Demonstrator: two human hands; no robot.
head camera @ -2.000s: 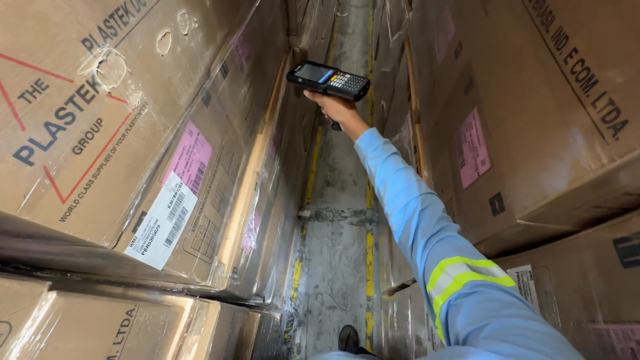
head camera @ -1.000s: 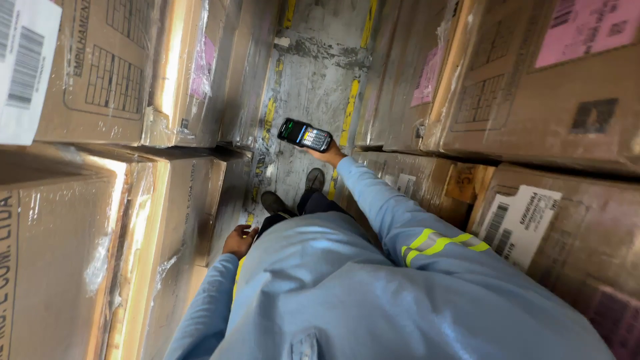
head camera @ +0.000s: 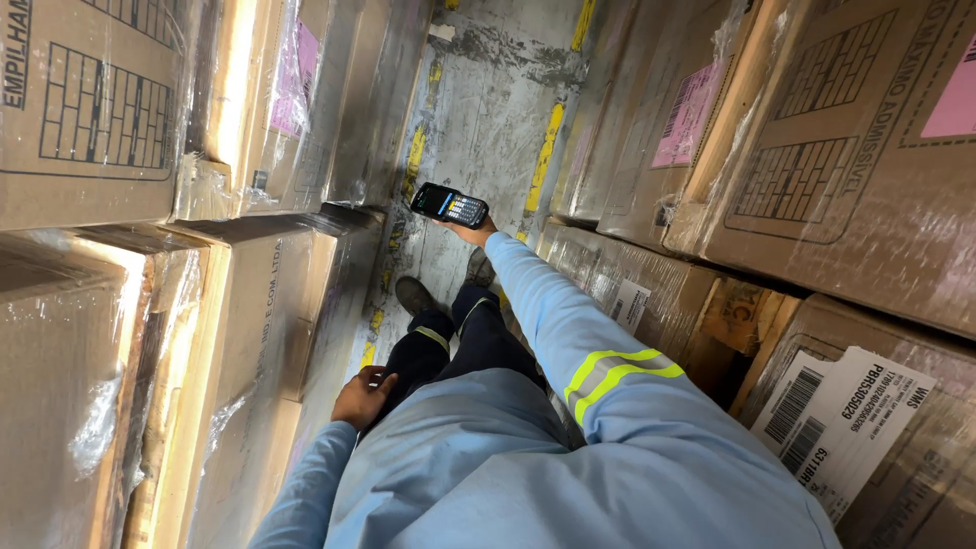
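Note:
My right hand (head camera: pixel 471 231) grips a black handheld barcode scanner (head camera: pixel 450 206) with a small screen and a keypad, held out over the aisle floor. Its fingers are mostly hidden beneath the device. My left hand (head camera: pixel 363 396) hangs beside my left thigh, holding nothing that shows, its fingers loosely curled and partly apart. Below the scanner are my dark shoes (head camera: pixel 415 295). A white barcode label (head camera: pixel 842 419) is stuck on a film-wrapped carton at the lower right.
Stacked cartons (head camera: pixel 107 114) in stretch film line both sides, with wooden pallet parts (head camera: pixel 736 313) between some of them. Pink labels (head camera: pixel 686 114) show on several cartons. The narrow concrete floor (head camera: pixel 488 122) between the stacks bears worn yellow lines (head camera: pixel 545 156).
The view has tilted down towards my body. My right arm, stretched far forward at first, is now lower with the scanner still in hand. My left hand came into view one second ago.

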